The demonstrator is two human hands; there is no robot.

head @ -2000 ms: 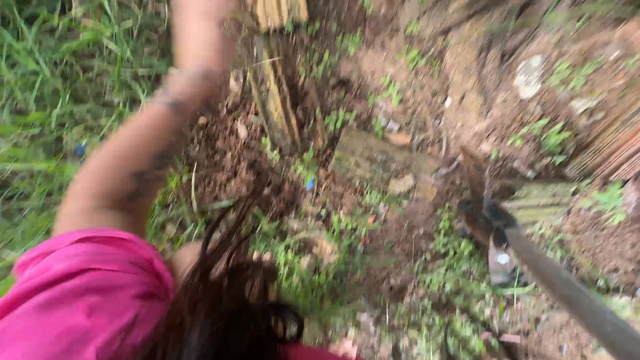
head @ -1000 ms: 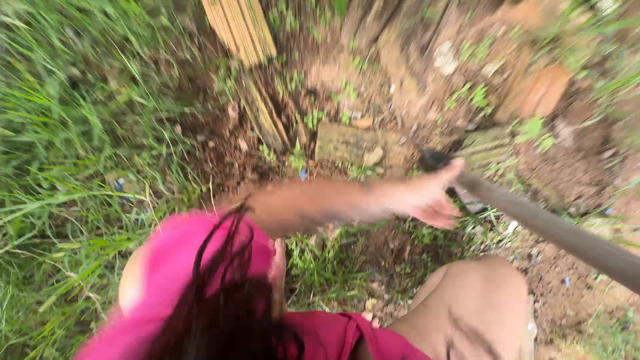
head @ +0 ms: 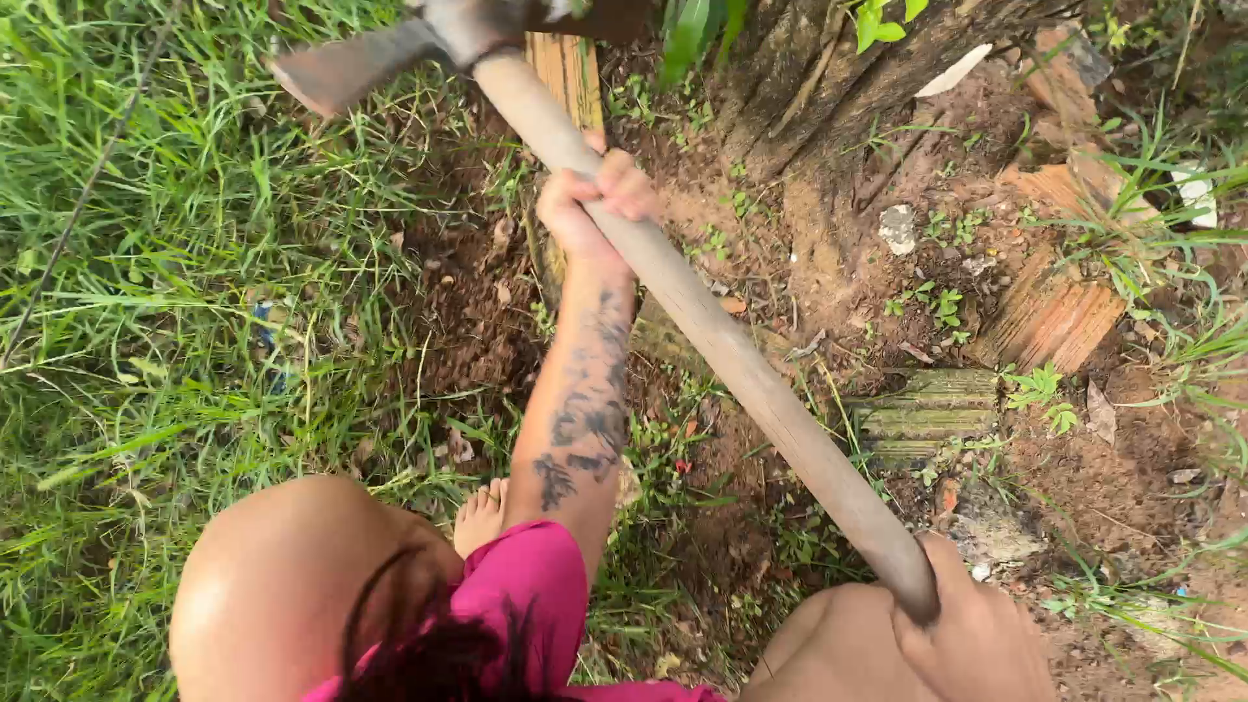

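A long wooden handle (head: 751, 375) runs slantwise from the top left to the lower right, bearing a metal digging-tool head (head: 366, 66) with a flat blade, partly cut off by the top edge. My left hand (head: 595, 210) grips the handle not far below the head. Near its butt end, my right hand (head: 975, 619) is closed round the wood. The head hangs over the grass, beside a patch of dug reddish soil (head: 473, 283).
A tree trunk (head: 829, 73) rises at the top centre-right. Ridged brick pieces (head: 1053, 312) and a mossy block (head: 926, 414) lie in the soil at right. Grass (head: 146, 322) covers the left side. My bare foot (head: 481, 517) and knees are close below.
The tool, low at the right before, now lies across the view with its head at the upper left. My left hand, reaching toward the handle a second ago, is closed on it.
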